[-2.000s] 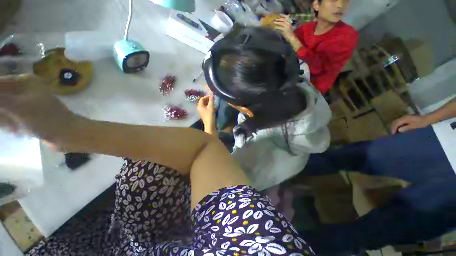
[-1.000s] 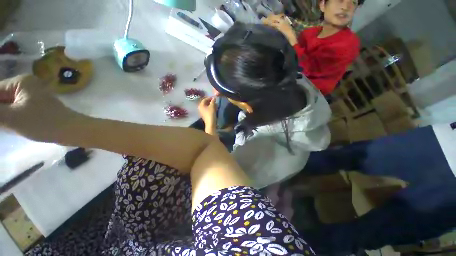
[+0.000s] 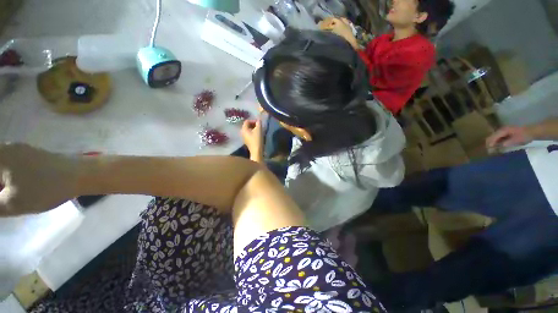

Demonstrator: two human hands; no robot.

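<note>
My right hand [image 3: 23,183] is at the left edge, partly cut off, with its forearm stretched across the table. The fingers look curled, but whether they hold anything cannot be told. A bright white, partly translucent thing [image 3: 37,235] lies just below the hand, its outline unclear. A dark piece [image 3: 90,200] shows partly from under my forearm. A small bright red piece [image 3: 92,153] shows at the forearm's upper edge. My left hand is not in view.
The pale table [image 3: 147,116] bears an amber round dish [image 3: 52,92], a teal lamp base [image 3: 160,68], dark red speckled bundles [image 3: 214,136] and a white carton [image 3: 229,38]. A person in a light top [image 3: 342,153] sits close by; another wears red [image 3: 401,67]. A hand [image 3: 508,137] shows at right.
My right hand and forearm have moved down in the picture. The red piece has come into view, and the dark piece is more covered. The person in red has turned their head.
</note>
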